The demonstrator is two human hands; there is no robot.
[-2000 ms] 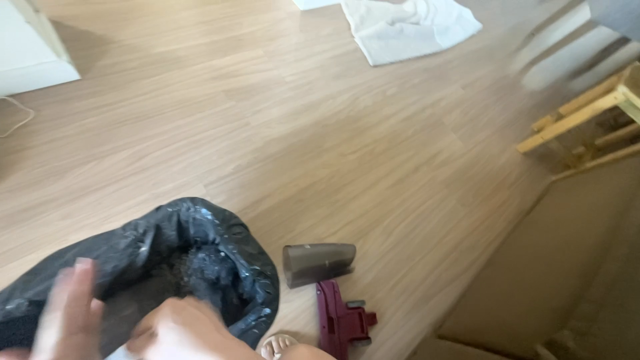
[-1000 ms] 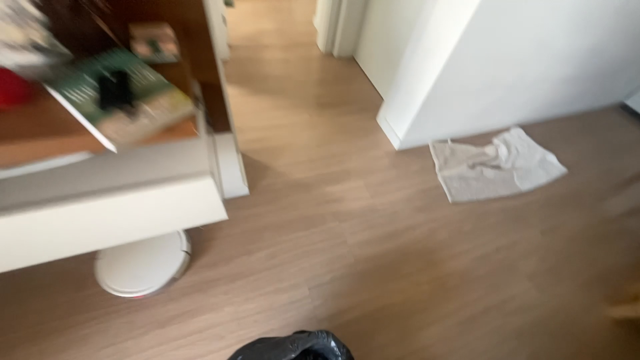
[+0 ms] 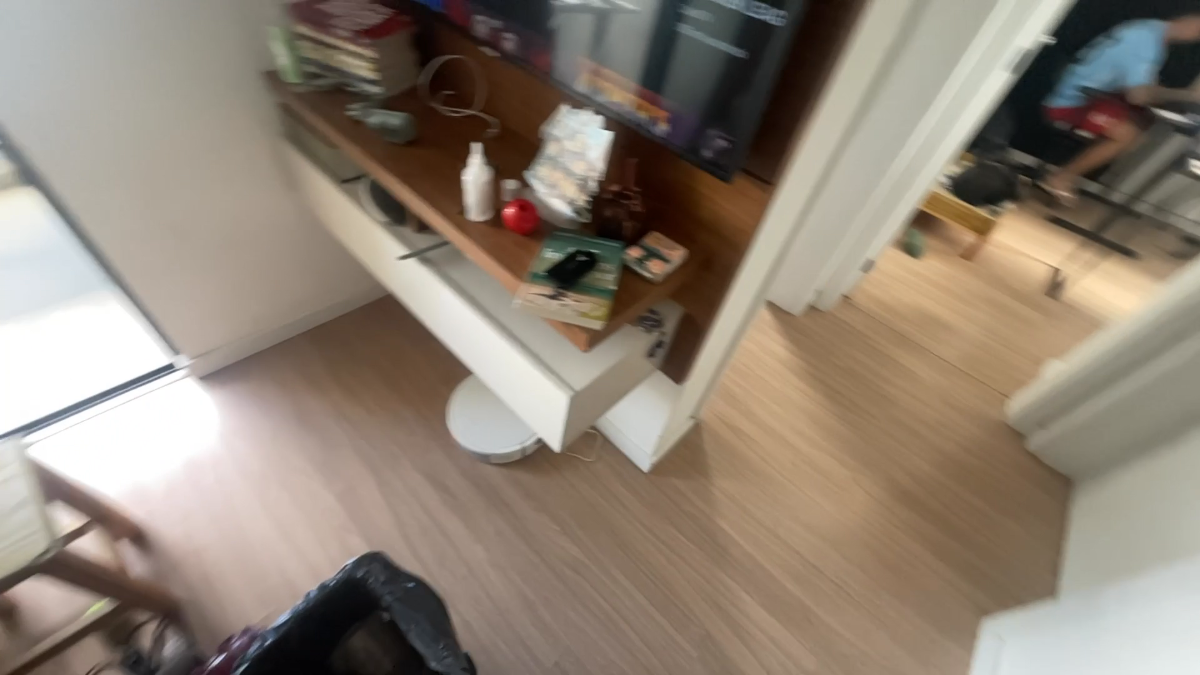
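Neither my left hand nor my right hand shows in the head view now. A bin lined with a black plastic bag [image 3: 412, 600] stands at the bottom edge, its opening facing up and its lower part cut off by the frame. Part of something dark red [image 3: 230, 649] shows beside its left rim, blurred. Whether a hand touches the bin cannot be seen.
A wooden stool [image 3: 103, 577] stands left. A white robot vacuum [image 3: 487, 422] sits under a white drawer unit [image 3: 469, 342]. Above, a wooden shelf [image 3: 427, 192] holds a book [image 3: 586, 300], red ball-like object [image 3: 520, 217] and white bottle [image 3: 477, 187]. Through the doorway, a person [image 3: 1111, 84] sits.
The view has swung far up and left. Both hands, over the black-lined bin two seconds ago, are out of view. The white cloth on the floor has also left the view.
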